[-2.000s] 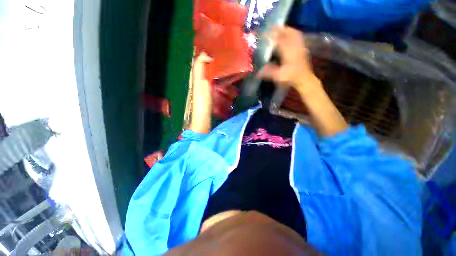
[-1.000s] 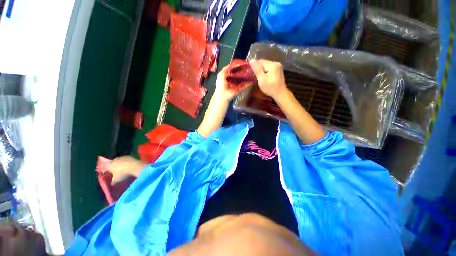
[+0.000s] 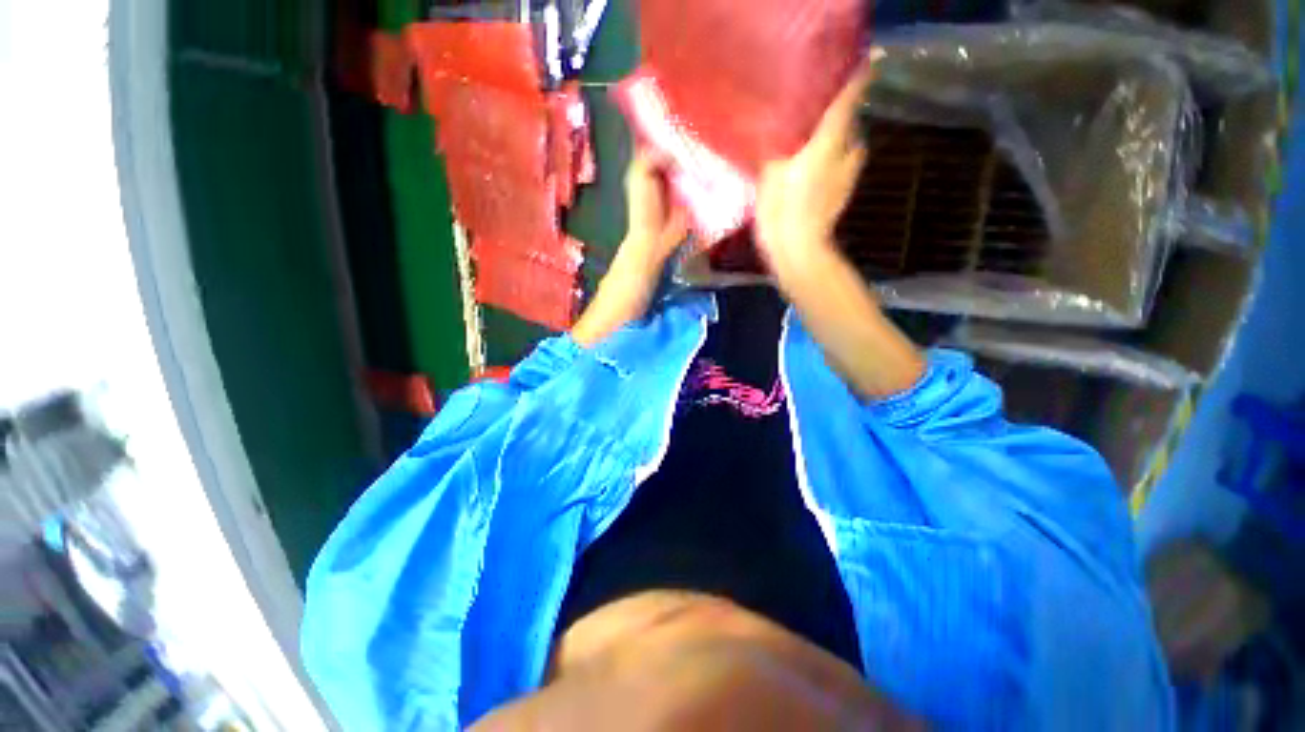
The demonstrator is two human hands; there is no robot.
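A red bubble bag (image 3: 759, 72) is held up at the top centre, slightly blurred, with a pale shiny edge low on its left. My left hand (image 3: 656, 200) is at the bag's lower left edge, its fingers partly hidden behind it. My right hand (image 3: 809, 193) grips the bag's lower right side. A pile of red bubble bags (image 3: 501, 179) lies on the green-topped bench (image 3: 415, 215) to the left. A carton with a clear liner (image 3: 1131, 215) and brown divider slots (image 3: 937, 200) stands to the right, beyond my right hand.
More lined cartons (image 3: 1216, 286) stand at the right. Silver-black items (image 3: 573, 32) lie beyond the red pile. Single red bags (image 3: 398, 389) lie near the bench's dark inner side. A white surface runs down the far left. A blue stool (image 3: 1259, 458) is at the right edge.
The red bag in my hands has come up and now shows broad and flat towards me. Another person's hand and the red bags at lower left are no longer in view.
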